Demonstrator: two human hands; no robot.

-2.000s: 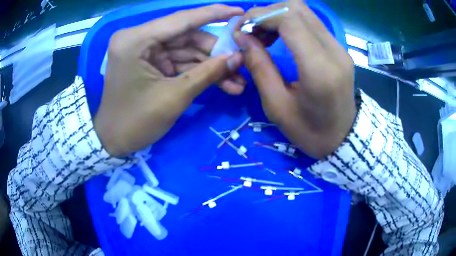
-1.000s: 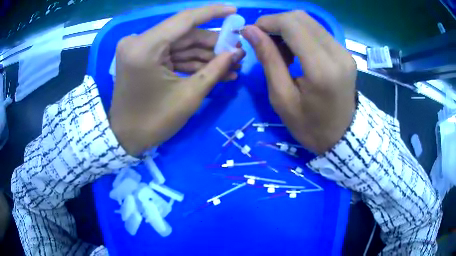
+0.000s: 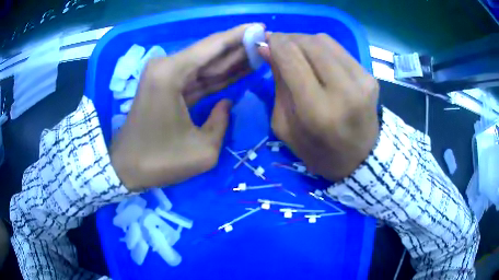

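A translucent white plastic housing [image 3: 253,45] is held upright near the far rim of the blue tray [image 3: 249,262]. My left hand [image 3: 180,109] holds it against the fingertips, with the thumb lifted away below. My right hand [image 3: 325,93] pinches something small and white at the housing's right side; the fingers hide most of it. Several thin wired sticks with small white blocks [image 3: 242,186] lie scattered in the tray's middle and right. A loose pile of housings [image 3: 148,227] lies at the tray's near left.
More white housings [image 3: 128,68] lie at the tray's far left, partly behind my left hand. A green belt [image 3: 219,6] runs beyond the tray. Whitish sheets [image 3: 35,71] hang at the left, others [image 3: 489,158] at the right. A printed label [image 3: 407,65] is on the right rail.
My left thumb has come off the housing and spread downward. My right hand has closed in at the housing's side. The stick seen earlier above my right fingers no longer shows.
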